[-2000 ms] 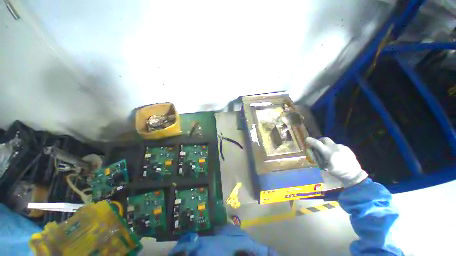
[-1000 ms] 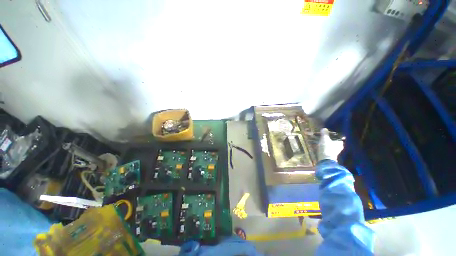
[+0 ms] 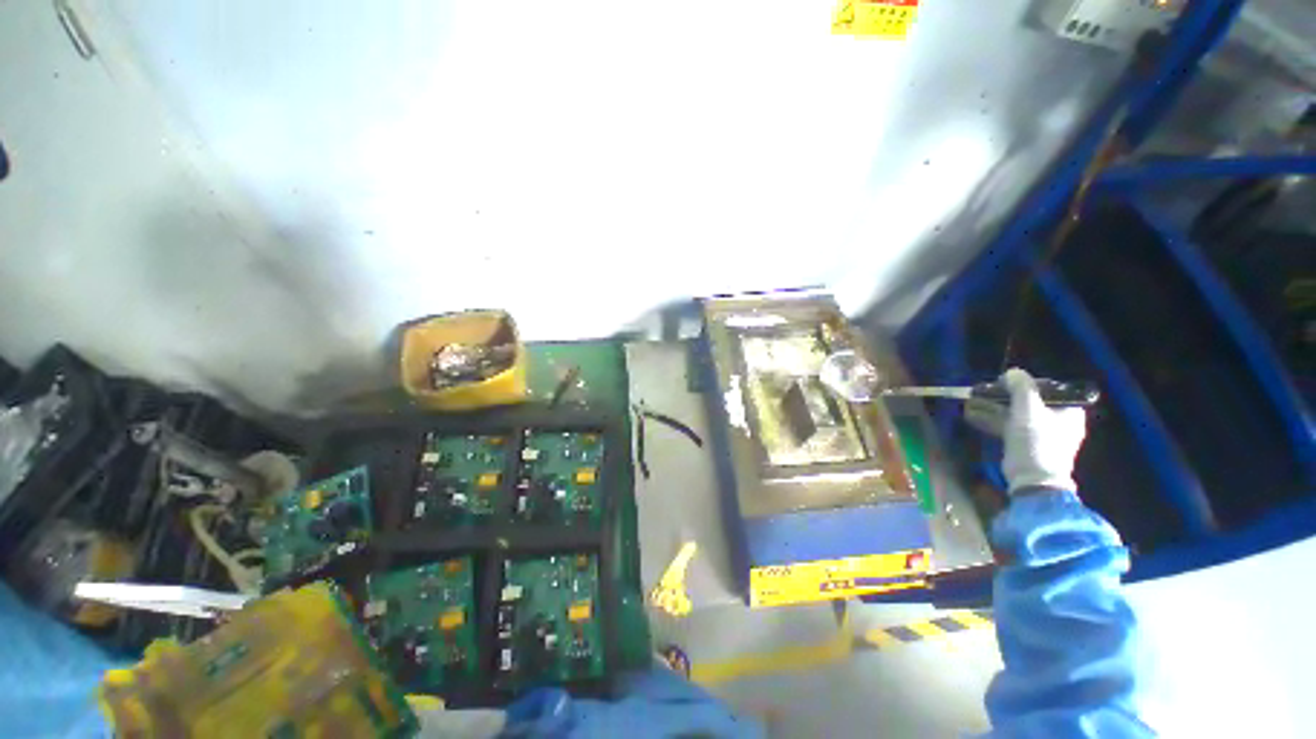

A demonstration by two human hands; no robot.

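Note:
My right hand, in a white glove, is closed on the dark handle of a metal ladle. Its round bowl is over the right rim of the solder pot. The shiny molten solder lies in the well, with a dark angular patch in it. A circuit board masked with yellow tape is held up at the lower left, close to the camera. My left sleeve shows at the left edge; my left hand is hidden behind the board or cut off by the bottom edge.
A black divided tray holds several green boards. A tan scrap box stands behind it. Dark open cutters and a yellow tape scrap lie left of the pot. A blue rack stands at right; a white bar at left.
My right hand has moved right, away from the pot, with the ladle, whose bowl and shaft now show clearly. The masked board stays at the lower left. The view has shifted slightly.

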